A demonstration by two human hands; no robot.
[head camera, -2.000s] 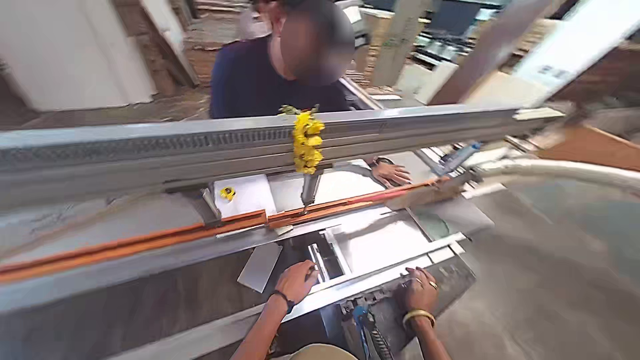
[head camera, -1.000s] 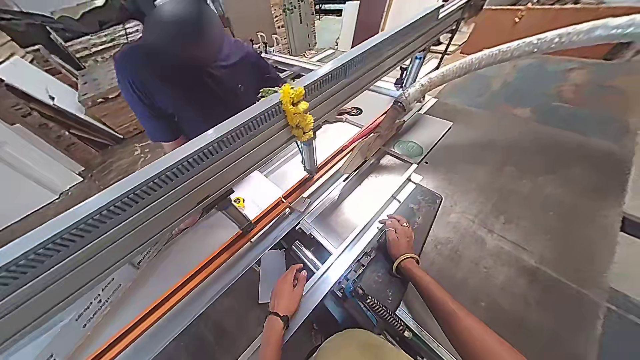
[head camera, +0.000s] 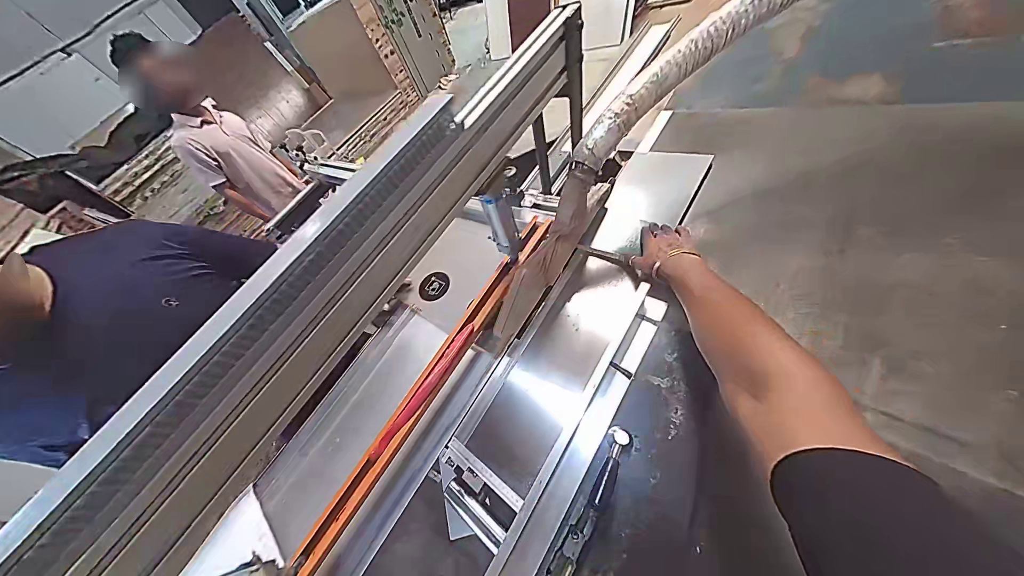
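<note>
My right hand [head camera: 670, 252] is at the right of the machine's metal table [head camera: 656, 188], its fingers curled near the table's outer edge. It grips one end of a slim dark bar [head camera: 610, 256], whose other end reaches left toward the grey dust hood [head camera: 548, 260]. Rings and a thin bangle show on this hand and wrist. My left hand is out of view. Left of the hood runs an orange channel [head camera: 424, 380] with a red strip [head camera: 424, 392] in it. A blue-topped cylinder [head camera: 500, 224] stands by its far end.
A long metal beam [head camera: 320, 296] crosses above the machine. A wrapped flexible hose [head camera: 640, 100] rises from the hood. Beyond the beam are a person in dark blue [head camera: 152, 296] and another in a pale shirt [head camera: 236, 160]. A metal frame with a scale [head camera: 488, 476] lies at the near side.
My right hand has moved forward along the machine from the dark near end and now holds a slim bar. My left hand has left the view. The view has swung a lot.
</note>
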